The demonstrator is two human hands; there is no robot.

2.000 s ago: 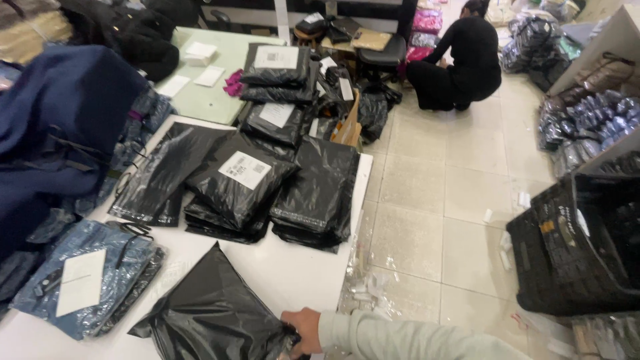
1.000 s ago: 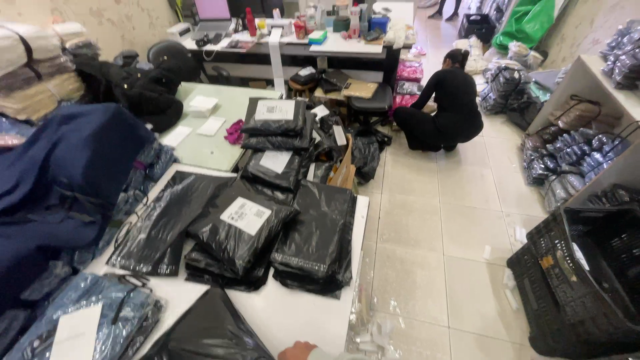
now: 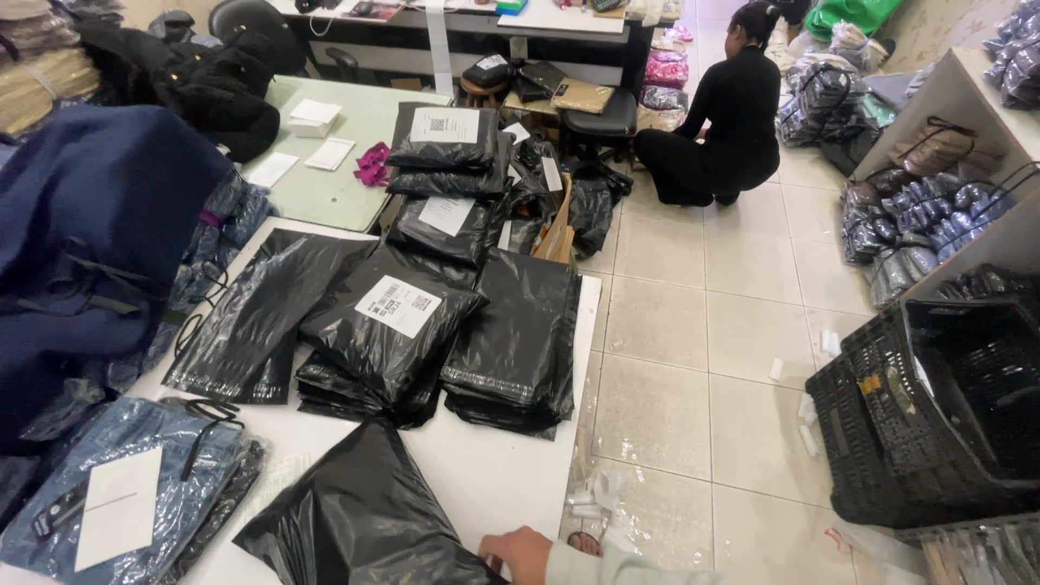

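Observation:
A black plastic mailing bag (image 3: 357, 512) lies at the near edge of the white table (image 3: 463, 463). At its right corner is my right hand (image 3: 520, 552), fingers bent down against the bag; the fingertips are hidden. My left hand is out of the picture. Left of the bag, clear-wrapped folded denim (image 3: 175, 471) carries a blank-backed white paper slip (image 3: 120, 508). Beyond lie flat black mailing bags (image 3: 268, 317), a filled black parcel with a printed label (image 3: 398, 305) on top of others, and a stack of black bags (image 3: 512, 333). More labelled black parcels (image 3: 443, 134) are piled behind.
Dark blue fabric (image 3: 106, 203) is heaped at the left. A pale green table (image 3: 333, 191) bears paper stacks. A person in black (image 3: 723, 122) crouches on the tiled floor. Black plastic crates (image 3: 886, 414) and shelves of wrapped goods (image 3: 926, 227) stand at the right, with scraps on the floor.
The view has shifted between frames. Two seconds ago my right hand gripped the near bag's corner; now it rests lower in the picture beside the same bag. The parcels behind stay in place.

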